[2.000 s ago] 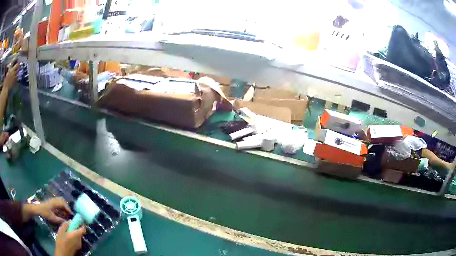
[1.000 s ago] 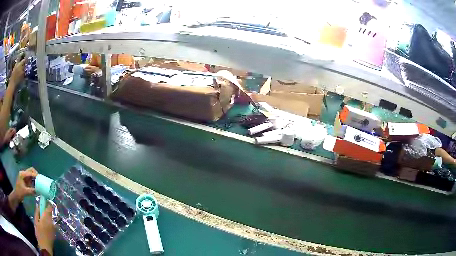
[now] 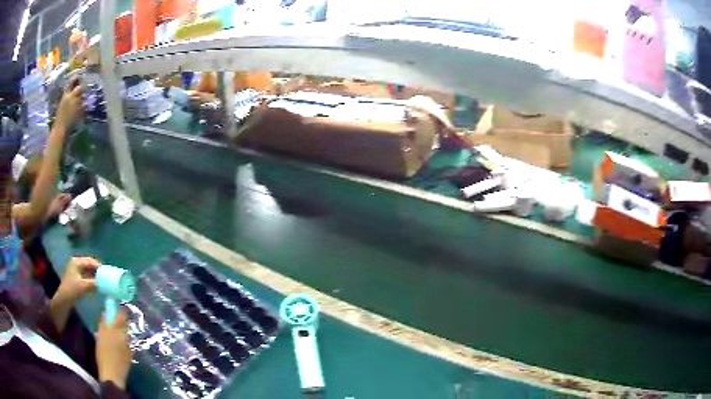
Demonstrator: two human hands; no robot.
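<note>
A mint-green handheld fan (image 3: 304, 343) lies on the green bench nearest me, its round slotted head toward the belt and its pale handle toward the bottom edge. Left of it is a clear shiny tray (image 3: 206, 323) with rows of black discs; pockets on its left side look grey. A person in dark clothing at the lower left holds another mint-green device (image 3: 115, 284) beside the tray, one hand at its head and one on its handle. I take these as a neighbour's hands, since a blue mask shows above that collar. Neither of my own hands shows.
The dark green belt (image 3: 374, 257) runs past the bench behind a worn pale rail (image 3: 374, 326). Across it are brown cartons (image 3: 343, 140), white parts (image 3: 538, 191) and orange-white boxes (image 3: 630, 214). A metal shelf (image 3: 327, 61) and post (image 3: 117, 117) stand over the line. Another person's arm (image 3: 51, 167) is raised.
The view has swung left, so the bench and belt things appear further right. The neighbour's hands and held device have moved from over the tray to its left side. The fan lies as before.
</note>
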